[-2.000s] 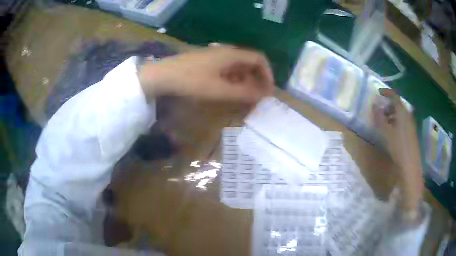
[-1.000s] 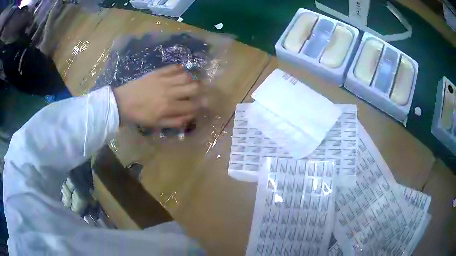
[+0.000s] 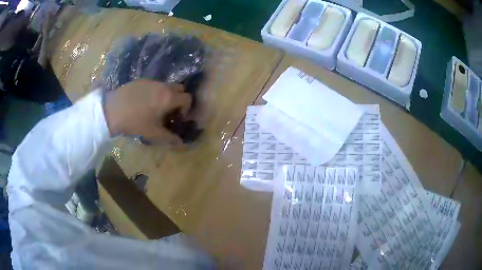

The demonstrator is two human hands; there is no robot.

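Note:
My left hand (image 3: pixel 150 112) comes from the left in a white sleeve, over the brown bench. Its fingers and thumb close around a small dark bundle (image 3: pixel 186 131), probably a black cable; the outline is blurred. The crinkled clear bag with dark contents (image 3: pixel 153 58) lies just behind the hand. My right hand is out of the picture; a blurred white sleeve crosses the bottom left. Two white trays (image 3: pixel 341 57) stand side by side at the top right, each with cream bars in the outer wells. Their bluish middle channels show no cable.
Printed label sheets (image 3: pixel 317 221) overlap at the centre right, with a folded white sheet (image 3: pixel 317 108) on top. Another tray (image 3: pixel 459 108) with a dark-spotted bar is at the right edge. White scraps lie on the green belt (image 3: pixel 232 23). A dark-clothed person is partly visible at upper left.
My left hand has gone from above the bench centre to the bag, then slightly left and down, with the dark bundle now at its fingers. My right hand has left the trays and the picture. The view has shifted.

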